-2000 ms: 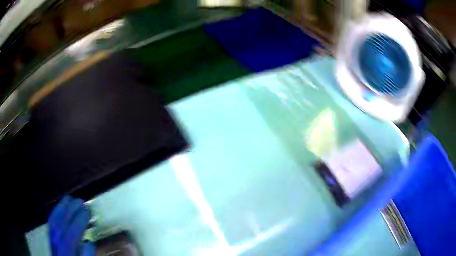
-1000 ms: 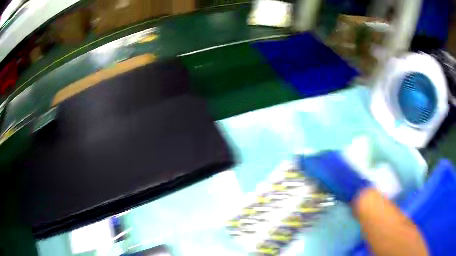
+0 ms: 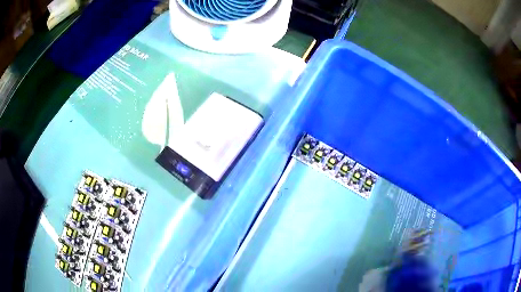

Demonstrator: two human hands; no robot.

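Two panelised board strips with yellow-topped parts, a left strip (image 3: 76,228) and a right strip (image 3: 114,234), lie side by side on the pale blue-green sheet at lower left. A third strip (image 3: 336,165) lies inside the blue plastic bin (image 3: 371,97), on a sheet near its far wall. My right hand (image 3: 410,275), blue-gloved and badly blurred, is low in the bin at the bottom edge of the picture. A blurred yellow-brown patch shows at its fingertips; whether it grips a board is unclear. My left hand is out of the picture.
A small digital scale (image 3: 214,140) with a lit display stands just left of the bin's near wall. A white fan (image 3: 231,28) is at the back. Black foam (image 3: 17,199) is cut off at the left edge. Blue cloth-like material (image 3: 103,37) lies at the upper left.
The view has swung right, bringing the bin's inside into sight. My right hand has moved from beside the two strips on the bench into the bin.
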